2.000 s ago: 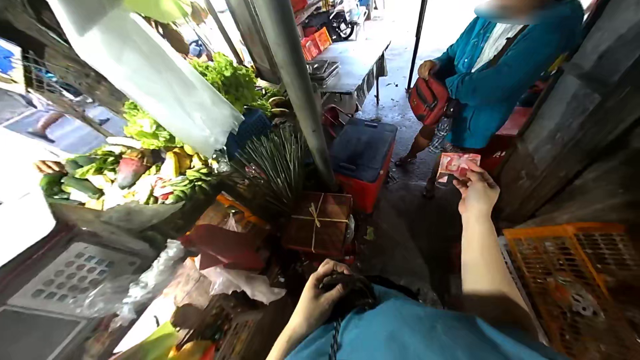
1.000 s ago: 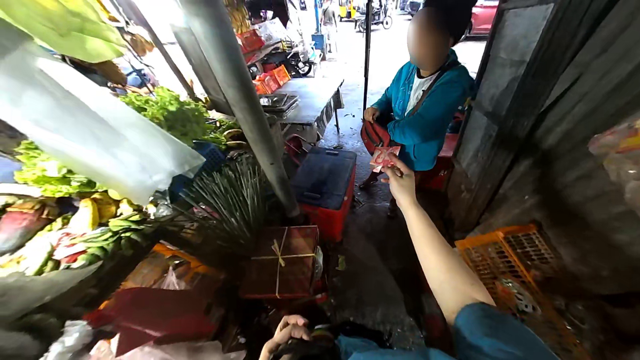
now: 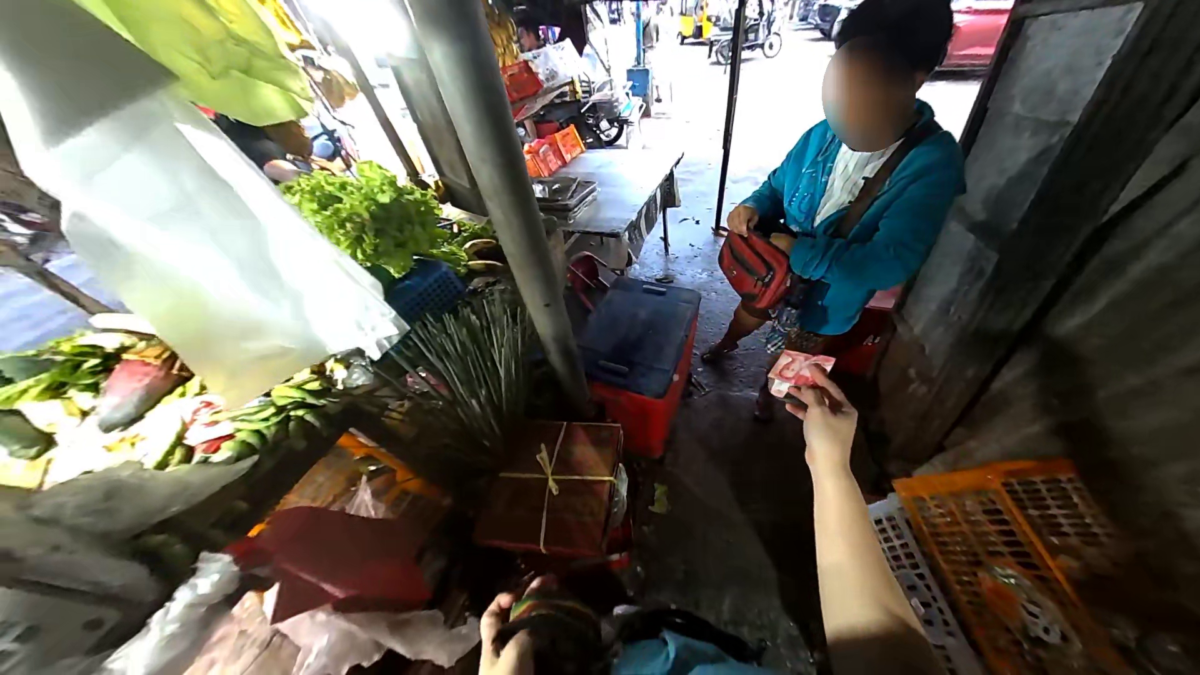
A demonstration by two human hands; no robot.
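My right hand (image 3: pixel 825 422) is stretched out ahead, its fingers closed on a folded red banknote (image 3: pixel 797 371). Beyond the note a person in a teal jacket (image 3: pixel 872 225) sits with both hands at a red bag (image 3: pixel 756 269) on a shoulder strap. Low at the bottom edge, my left hand (image 3: pixel 511 630) rests against a dark rounded thing with a coloured band; whether it grips that thing is hard to tell. A brown box tied with string (image 3: pixel 553 487) lies just ahead of my left hand.
A grey metal post (image 3: pixel 502 178) slants beside a red cooler with a dark lid (image 3: pixel 637 337). Vegetables (image 3: pixel 272 412) lie on a stall at left, under hanging plastic bags (image 3: pixel 187 216). Orange plastic crates (image 3: pixel 1012 553) stand at lower right, near a wall. A table (image 3: pixel 623 183) is farther back.
My right hand still holds the banknote out toward the person. The view has shifted between frames. The person's head tilts down toward the red bag.
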